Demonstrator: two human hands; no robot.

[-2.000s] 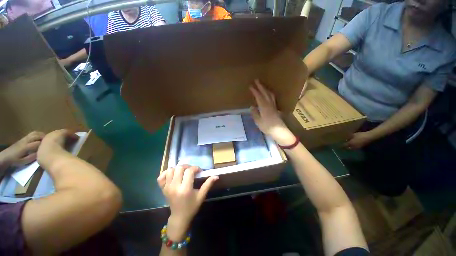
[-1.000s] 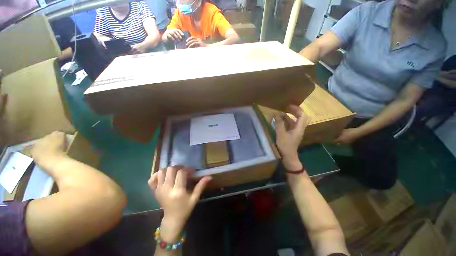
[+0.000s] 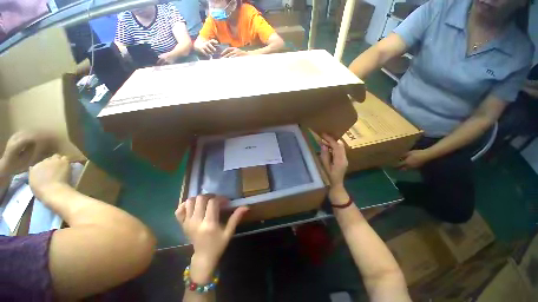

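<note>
An open brown carton (image 3: 277, 207) stands in front of me, its lid (image 3: 230, 88) tilted part way down over the back. Inside its pale foam rim, a white printed card (image 3: 252, 151) lies on a grey-blue bagged surface (image 3: 212, 162), with a small brown accessory box (image 3: 255, 180) just below the card. My left hand (image 3: 207, 220) rests on the front left rim, fingers over the edge and thumb apart. My right hand (image 3: 334, 160) is at the carton's right side, fingers near the lid's right side flap (image 3: 337, 125); whether it grips the flap is unclear.
At left, a co-worker's arms (image 3: 94, 215) reach over another open carton (image 3: 97, 183). At right, a person in a grey-blue shirt (image 3: 466, 65) holds a closed carton (image 3: 377, 131). Two people sit across the green table (image 3: 144, 200). Brown cartons (image 3: 442, 242) lie on the floor at right.
The lid has come down from upright to tilted forward. My right hand has left the lid's inside and moved down to the right side near the flap. My left hand stays on the front rim.
</note>
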